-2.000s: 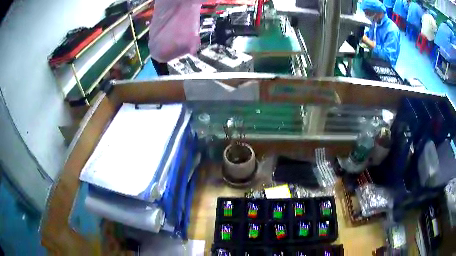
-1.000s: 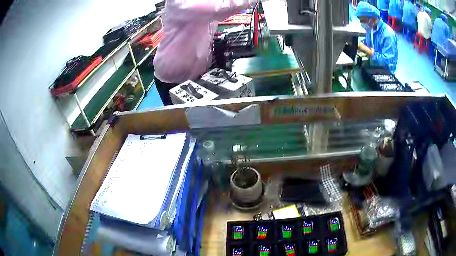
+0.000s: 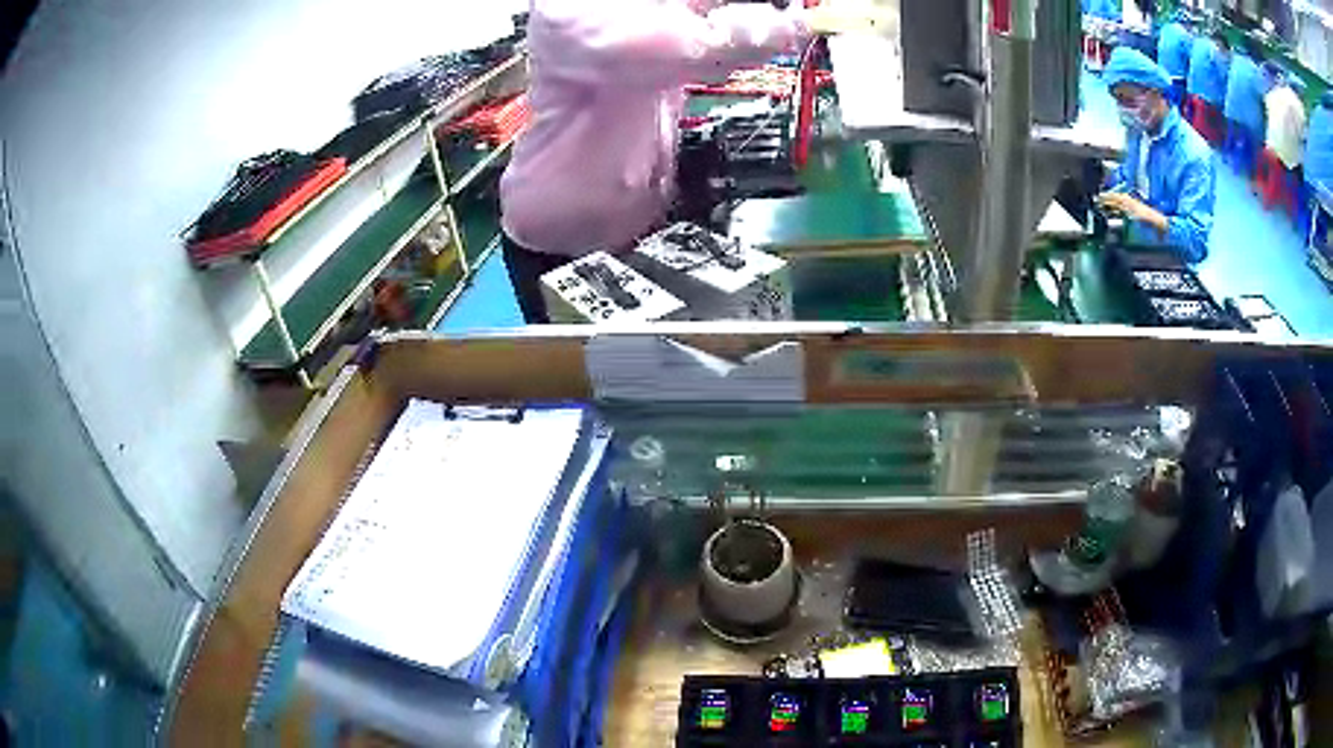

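Neither of my hands is in the picture. A black foam tray (image 3: 889,693) lies on the wooden desk at the bottom edge, nearest in front of me. Its visible row holds several small square units, such as this smartwatch unit (image 3: 855,712), with lit screens showing red or green blocks. The rest of the tray is cut off by the lower edge. A circuit assembly with a yellow-white rectangle (image 3: 857,658) lies just behind the tray.
Clipboard with papers (image 3: 446,533) on blue folders (image 3: 578,585) at left. Plant pot (image 3: 749,573), bagged black parts (image 3: 909,596), green bottle (image 3: 1099,523) and shiny bagged parts (image 3: 1126,672) stand or lie behind and right. Beyond the raised desk edge (image 3: 497,373), a person in pink and a seated person in blue.
The view has tilted up and shifted left, so the desk things sit lower and further right. The tray's second row has left the picture. The pink-clad person's arm now reaches right.
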